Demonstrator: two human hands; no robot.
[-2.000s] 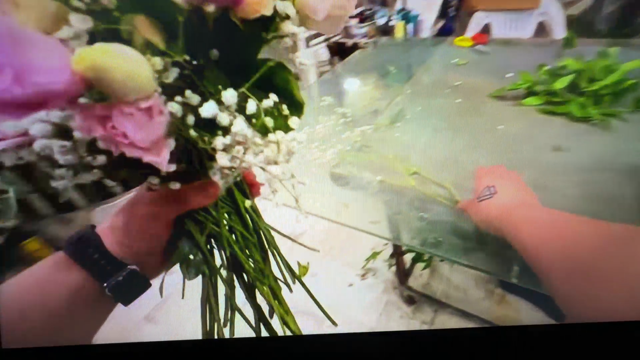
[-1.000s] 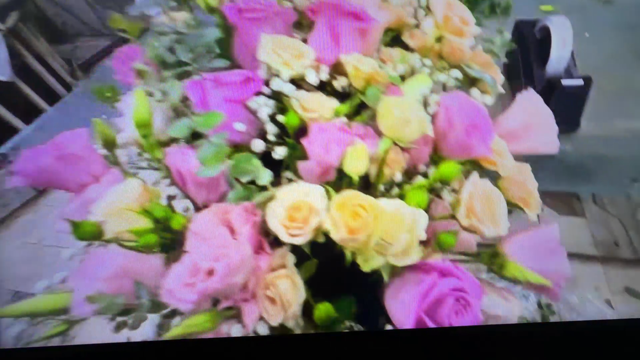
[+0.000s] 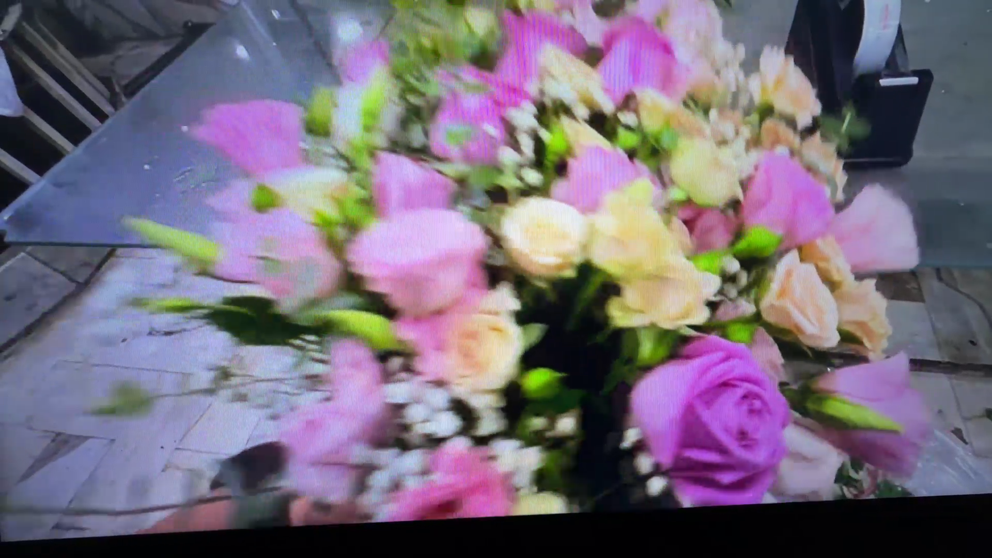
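Observation:
A large bouquet (image 3: pixel 542 256) of pink, magenta, cream and peach flowers fills the middle of the head view, with white baby's breath and green buds among them. A magenta rose (image 3: pixel 717 418) faces me at the lower right of it. At the bottom left, a blurred bit of skin (image 3: pixel 201 515) shows beneath the blooms, beside a dark shape; it may be part of my left hand or wrist, but its fingers and grip are hidden. The stems are hidden under the flowers. My right hand is out of view.
Behind the bouquet lies a glass tabletop (image 3: pixel 139 178), its corner at the left edge. A black tape dispenser (image 3: pixel 887 116) with a pale roll stands on it at the upper right. Pale slatted bars (image 3: pixel 62 70) are at the upper left, and paving (image 3: pixel 101 434) shows below.
Two seconds ago my left hand held the bouquet's stems and my right hand was over the glass table with a thin stem. Since then the view has swung over the tops of the flowers.

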